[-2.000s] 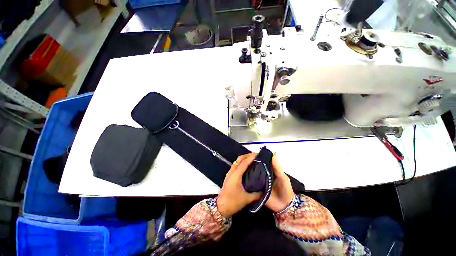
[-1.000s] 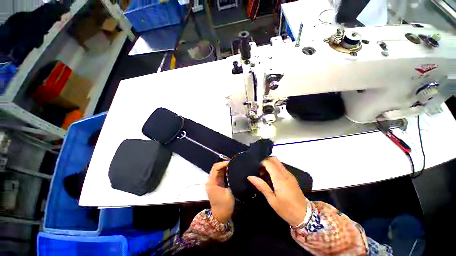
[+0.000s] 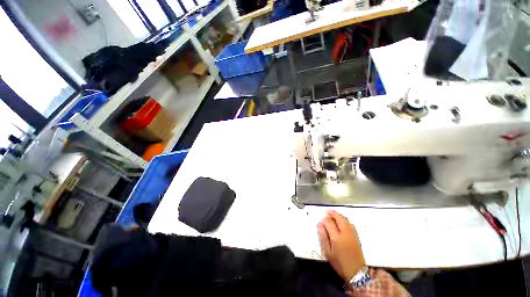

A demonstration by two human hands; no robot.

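Note:
A long black padded band (image 3: 192,261) with a rounded black end piece (image 3: 125,255) lies across the lower left, along and over the table's front edge, partly cut off by the picture's bottom. A thick grey-black rounded pouch (image 3: 206,204) sits alone on the white table (image 3: 255,168). My right hand (image 3: 343,242) is over the table's front edge below the needle area, fingers slightly apart and holding nothing visible. My left hand is not visible. The white sewing machine (image 3: 401,127) stands at the right, its needle area (image 3: 335,180) lit.
Another black piece (image 3: 395,170) sits under the machine arm. A red-handled tool (image 3: 493,220) lies right. A blue bin (image 3: 157,180) is at the table's left edge. Shelving (image 3: 174,87) holds boxes behind left. A second worktable (image 3: 325,26) and a blue bin (image 3: 239,58) stand behind.
The black band and rounded pieces have moved from the table's middle to the lower left. My right hand has let go of them. My left hand has left the view. The view has tilted up.

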